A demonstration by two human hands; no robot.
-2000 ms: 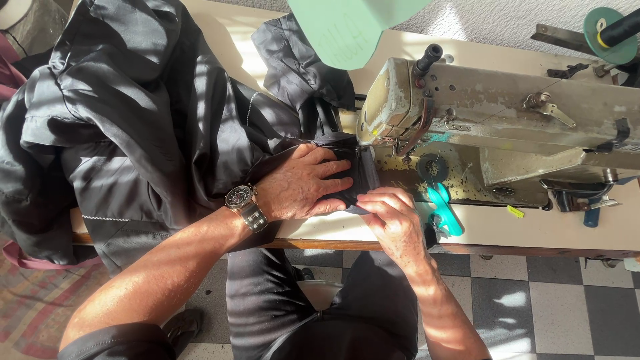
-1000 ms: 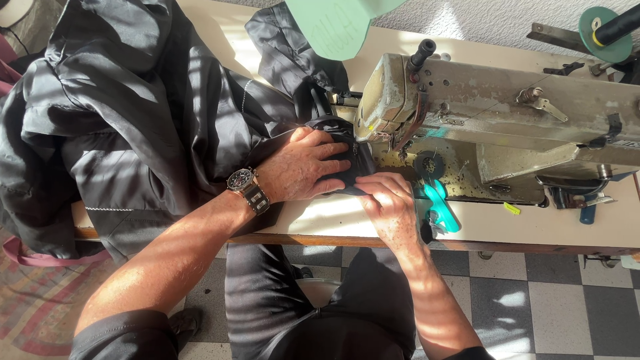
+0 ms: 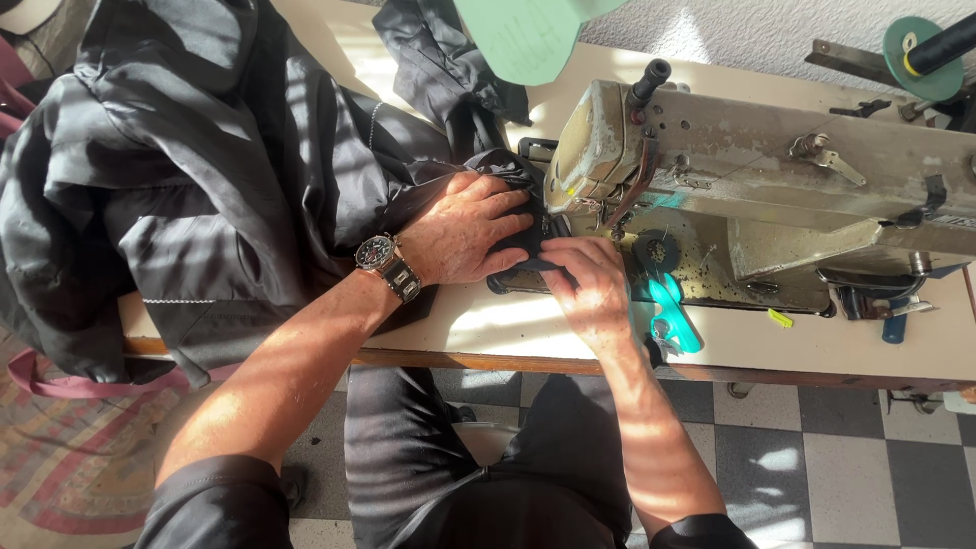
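Observation:
A large black garment (image 3: 221, 168) lies bunched over the left part of the sewing table. My left hand (image 3: 473, 229), with a watch on its wrist, rests flat on the garment with its fingers somewhat spread. Just right of it, my right hand (image 3: 591, 282) pinches the garment's edge between thumb and fingers. Both hands are by the head of an industrial sewing machine (image 3: 732, 160), whose needle area is partly hidden by the machine head. Whether the needle is in the cloth cannot be seen.
Teal-handled thread snips (image 3: 675, 313) and a dark round disc (image 3: 656, 250) lie right of my right hand. Farther right are a yellow scrap (image 3: 780, 318) and several small tools (image 3: 884, 301). A green template (image 3: 526, 38) hangs over the table's back. A thread spool (image 3: 942, 49) stands at the upper right.
The garment's edge by the machine has been folded and bunched near my fingers; two seconds ago it lay flatter, with a straight strip showing. My left hand remains on the cloth.

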